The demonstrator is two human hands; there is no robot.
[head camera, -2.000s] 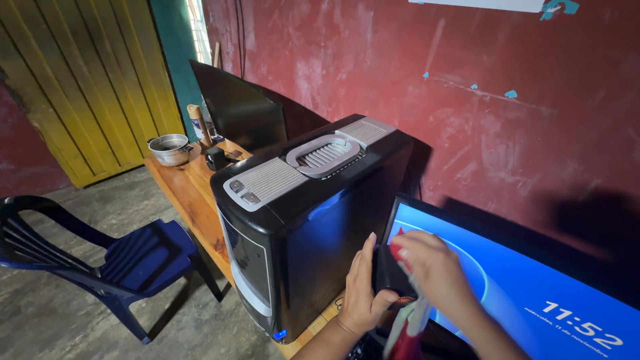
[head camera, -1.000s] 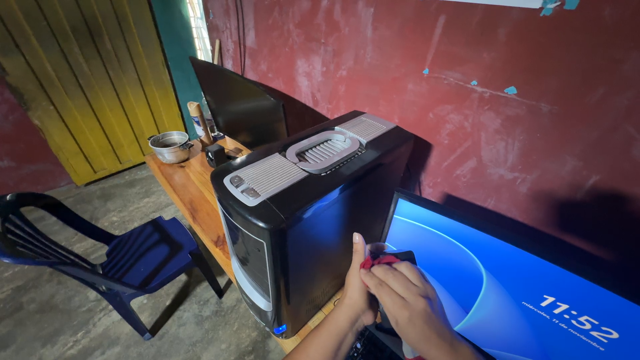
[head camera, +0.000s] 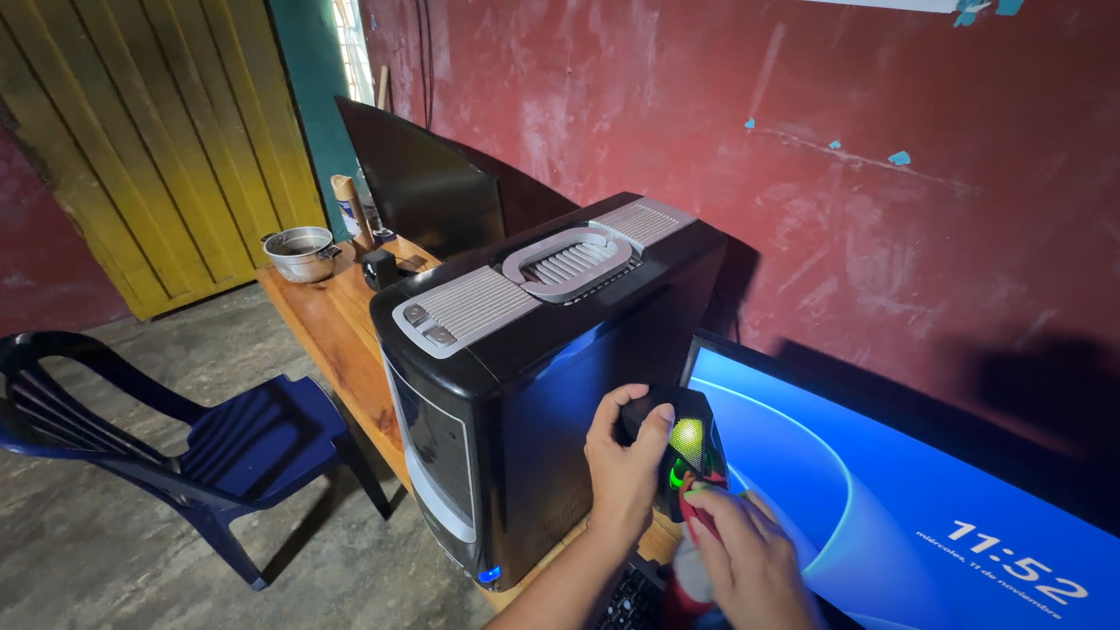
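My left hand (head camera: 626, 451) grips a black device with lit green and yellow mesh panels (head camera: 689, 437), likely a small speaker or a mouse; which one I cannot tell. Pinched in my right hand (head camera: 744, 534) is a red and whitish cloth (head camera: 691, 569), pressed against the device's lower end near a green light. Both hands are in front of the lit monitor (head camera: 875, 472), just right of the black computer tower (head camera: 560, 385). Part of a black keyboard (head camera: 632, 599) shows beneath my forearms. My right fingers hide part of the cloth.
A wooden table (head camera: 337, 341) carries the tower, a metal pot (head camera: 300, 254), a small black object (head camera: 380, 269), a spray can (head camera: 352, 214) and a second, dark monitor (head camera: 429, 179). A blue plastic chair (head camera: 254, 437) stands left of the table. The red wall (head camera: 831, 219) rises behind.
The black device, largely covered by my hands one second ago, now shows its lit panels. My right hand has moved down to its lower end with the cloth.
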